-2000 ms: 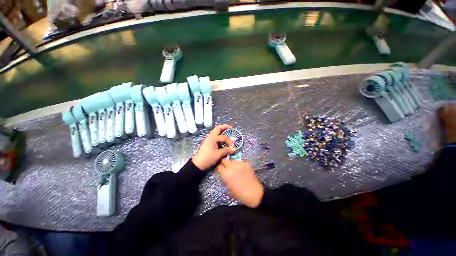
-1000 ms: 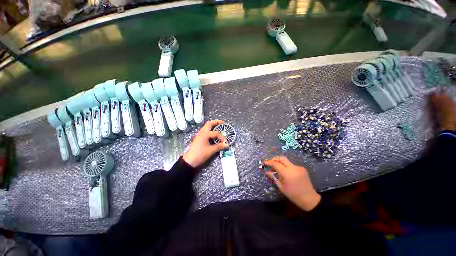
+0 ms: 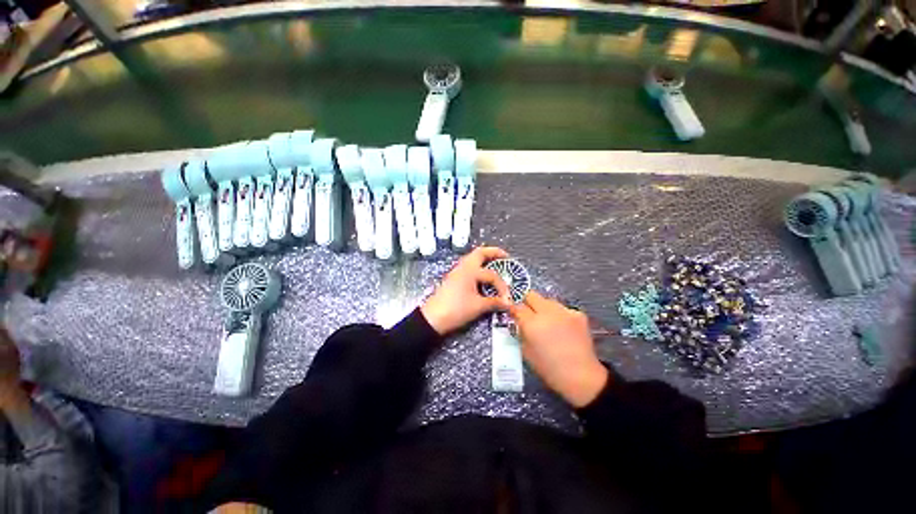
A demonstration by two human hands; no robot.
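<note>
A mint handheld fan [image 3: 508, 353] lies face up in front of me, its round grille head at the top and its pale handle towards me. My left hand [image 3: 467, 291] holds the fan head from the left, fingers on the grille. My right hand [image 3: 558, 346] is at the lower right of the head, fingertips together at its edge; whether they hold a small part is hidden. A pile of small dark blue and shiny pieces [image 3: 707, 313] lies to the right, with small mint parts [image 3: 640, 311] beside it.
Another fan [image 3: 241, 326] lies at left. A row of fans [image 3: 321, 196] stands behind, more fans [image 3: 846, 236] at far right. Single fans [image 3: 435, 103] lie on the green conveyor [image 3: 542, 90] behind the silvery bench cover [image 3: 593, 221]. A person's grey sleeve [image 3: 45, 442] is at lower left.
My right hand has moved left from beside the fan to its head. My left hand stays on the head. The view has turned, so the bench appears shifted right.
</note>
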